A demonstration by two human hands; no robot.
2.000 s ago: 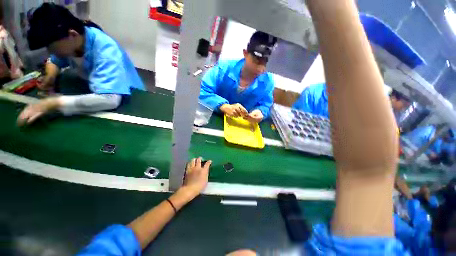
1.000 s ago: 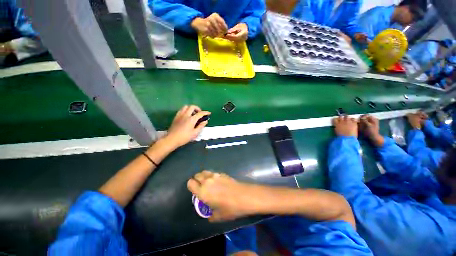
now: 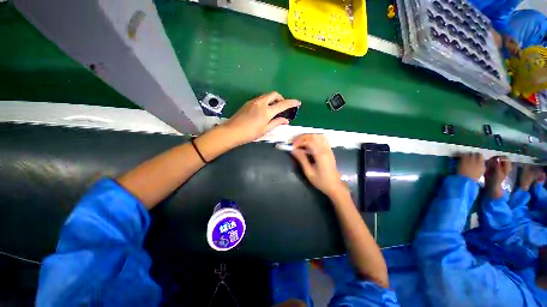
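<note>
My left hand (image 3: 255,119) is at the near edge of the green belt, its fingers closed around a dark watch case (image 3: 289,112). My right hand (image 3: 316,157) is just right of it, over the pale rail and bench, with its fingertips on a thin white stick (image 3: 283,146). Most of the stick is hidden by the hand. A round tub (image 3: 227,231) with a purple and white printed lid stands on the dark bench nearer to me.
Watch cases lie on the belt, one (image 3: 212,103) by the grey post (image 3: 129,57) and one (image 3: 336,101) right of my hands. A black smartphone (image 3: 376,177), yellow tray (image 3: 327,42), pocket trays (image 3: 441,56) and neighbours' hands (image 3: 472,166) are also in view.
My right hand has left the tub and moved forward to the white stick. The tub now stands free on the bench. My left hand still holds the watch case. The view has shifted.
</note>
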